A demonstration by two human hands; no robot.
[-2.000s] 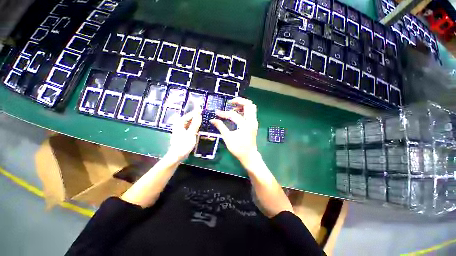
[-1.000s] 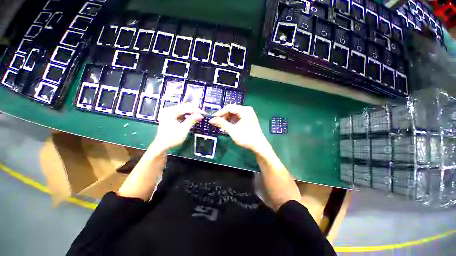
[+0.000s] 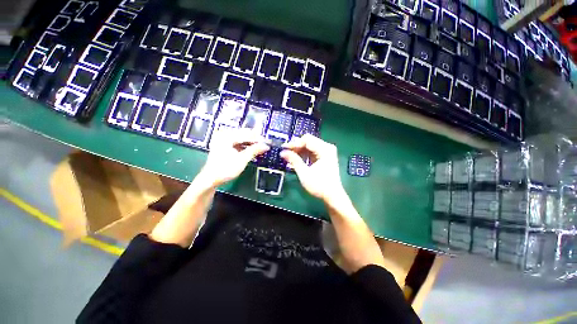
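My left hand (image 3: 233, 155) and my right hand (image 3: 318, 166) meet over the front edge of the black working tray (image 3: 209, 85). Thumbs and fingertips of both pinch near the top of one phone front housing (image 3: 269, 180), whose pale-edged screen opening points toward me. Dark keys show between the fingertips; whether a separate key mat is held is too small to tell. Two housings with rows of pale dots lie just behind the hands. A loose square key mat (image 3: 360, 165) lies on the green bench right of my right hand.
Stacked trays of housings (image 3: 443, 69) stand upper right on a pale board (image 3: 379, 114). A left tray (image 3: 69, 57) lies far left. The bagged keypad stack (image 3: 487, 202) is at the right bench edge. An open cardboard box (image 3: 95, 196) is below the bench edge.
The fingertips have come closer together over the housing's key area, and the right fingers no longer reach toward the tray's right end. The whole view has shifted slightly.
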